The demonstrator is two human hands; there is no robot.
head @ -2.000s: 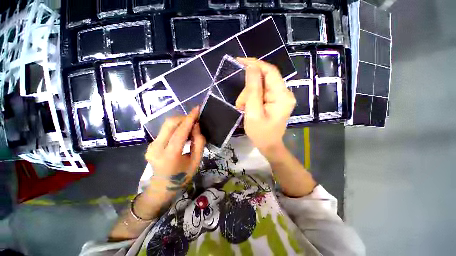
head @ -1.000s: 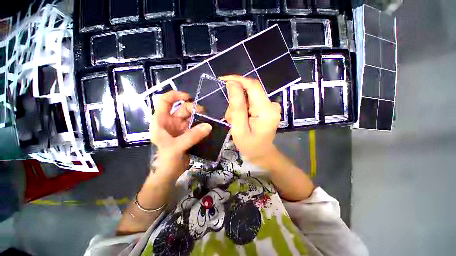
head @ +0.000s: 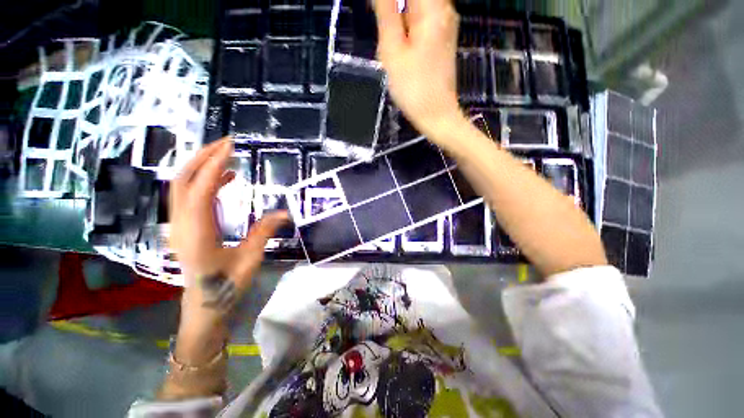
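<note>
My right hand [head: 420, 61] is at the top centre, beside a clear-edged plastic part [head: 356, 102] with a black pad on its lower half. The hand's fingertips are cut off by the top edge, so its hold on the part is unclear. My left hand [head: 220, 220] is open and empty at the left, over the tray's lower left corner. The sticker sheet [head: 379, 200] lies slanted across the tray's bottom row, with an open white frame at its left end and black rectangles beside it. My right forearm hides its right end.
The black parts tray [head: 285, 92] holds parts in rows of pockets. White waste matrix [head: 159, 90] is heaped at the left with dark scrap [head: 122, 192] on it. A stack of sticker sheets [head: 628, 180] stands at the right edge. A red object [head: 98, 290] is below left.
My right hand and the part have moved from in front of my body up to the tray's upper area. My left hand has let go of the part and moved left. The view has shifted.
</note>
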